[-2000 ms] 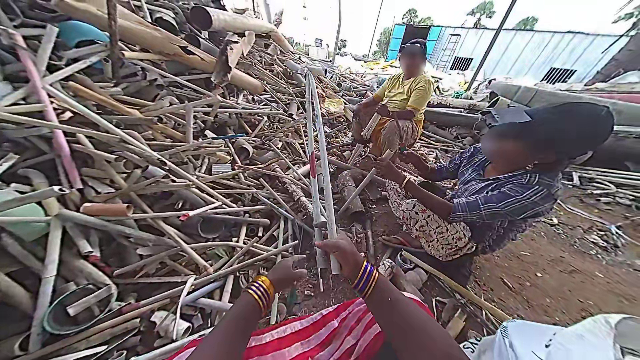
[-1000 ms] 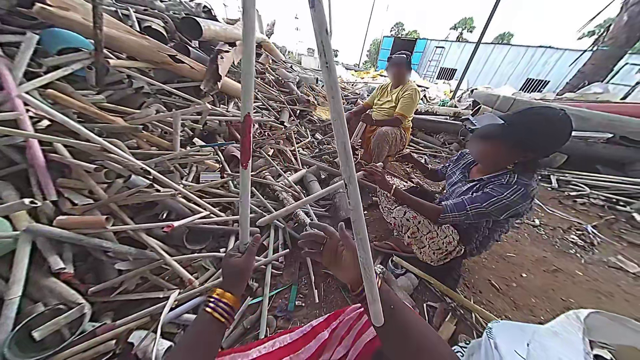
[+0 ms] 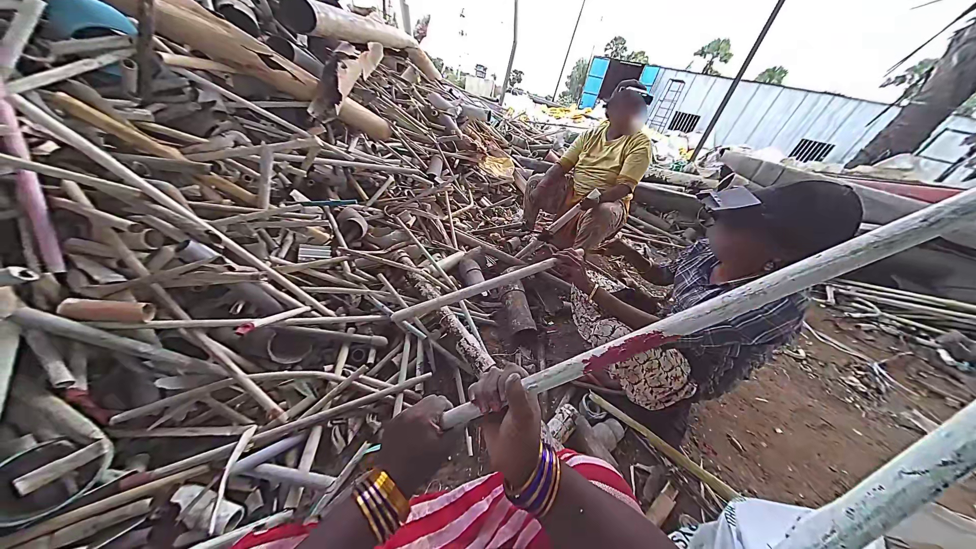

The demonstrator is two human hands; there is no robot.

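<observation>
My left hand [image 3: 418,438] is closed around the near end of a long whitish plastic pipe [image 3: 732,305] with a red patch. Just right of it, my right hand [image 3: 509,415] grips the same pipe, which slants up to the right edge of the view. A second whitish pipe [image 3: 900,476] crosses the lower right corner; its ends are out of view, and neither hand touches its visible part. Beyond my hands, a pale pipe [image 3: 473,290] is held by the person in the dark cap.
A large heap of scrap pipes [image 3: 229,229] fills the left and middle. Two people crouch ahead: one in a yellow shirt [image 3: 602,164], one in a checked shirt [image 3: 732,328] close on the right. A white sack [image 3: 762,522] lies at the lower right.
The red-patched pipe has swung from upright to slanting right, and my right hand has joined my left on it. The other pipe, earlier beside my right hand, now lies at the lower right.
</observation>
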